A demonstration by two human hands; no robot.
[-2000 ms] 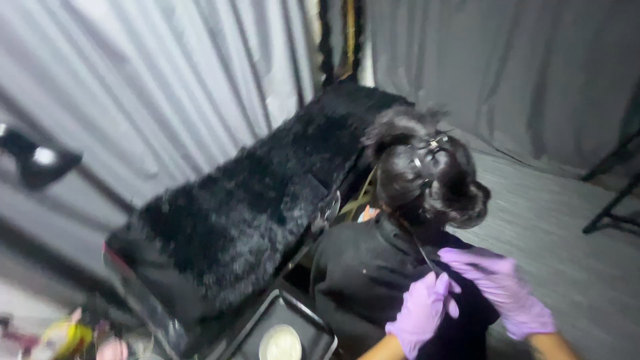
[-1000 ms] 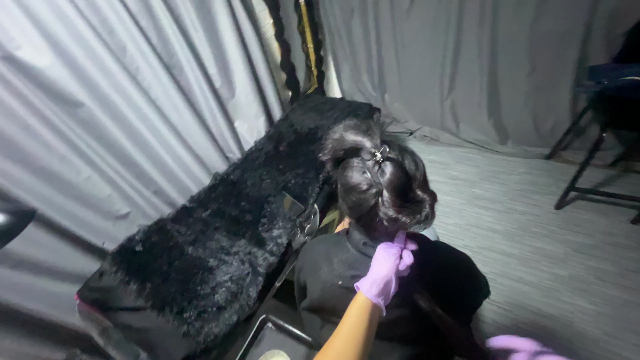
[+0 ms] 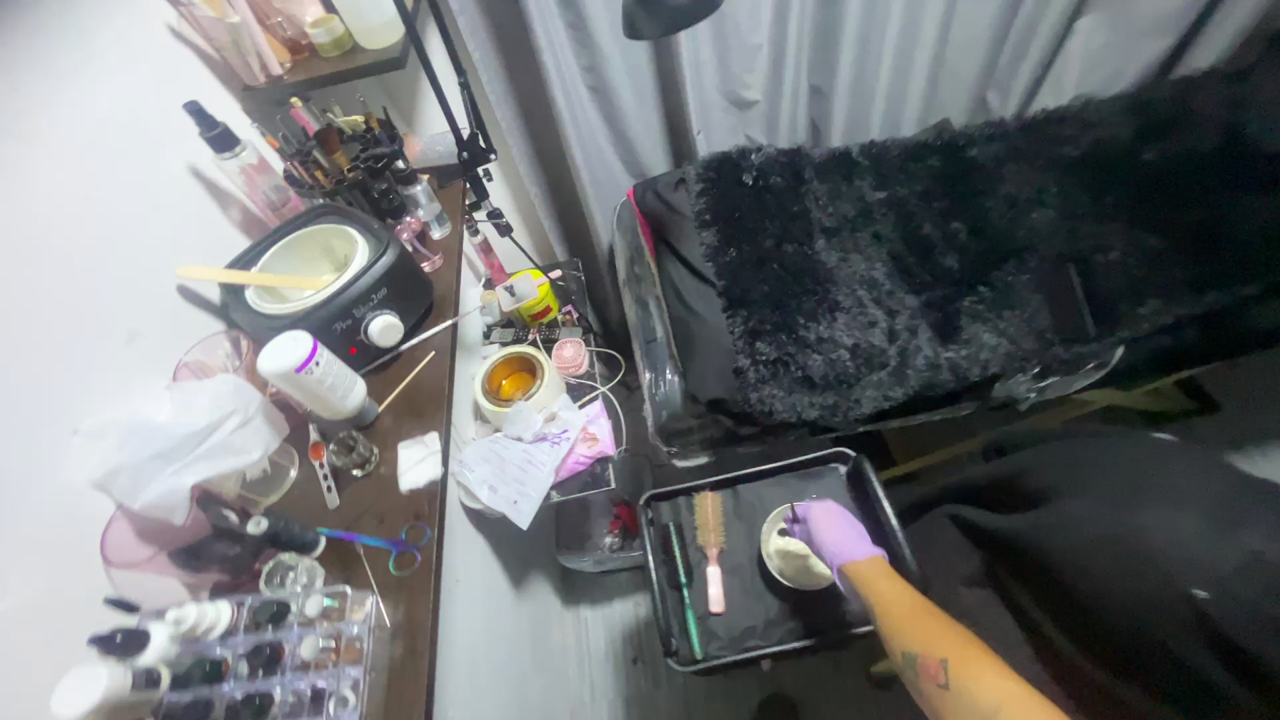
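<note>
My right hand (image 3: 835, 535), in a purple glove, reaches in from the lower right over a white bowl (image 3: 768, 560) of white cream. Its fingers are closed around a thin dark tool, mostly hidden, at the bowl's upper rim. The bowl stands in a black tray (image 3: 655, 600). Left of it in the tray lie a round hairbrush with a pink handle (image 3: 714, 585) and a dark brush or comb with a green handle (image 3: 690, 620). Black fabric (image 3: 1130, 530), apparently the seated person's, shows at the right. My left hand is out of view.
A black fluffy cover (image 3: 900, 270) lies on a bed behind the tray. The dark table (image 3: 420, 530) at left holds a wax warmer (image 3: 330, 290), scissors (image 3: 405, 548), bottles and brushes. A small stand bears a wax pot (image 3: 520, 385), papers and cables.
The view has swung far left, away from the seated person's hair. My right hand, at the lower right edge a second ago, is now at the bowl. My left hand has left the view.
</note>
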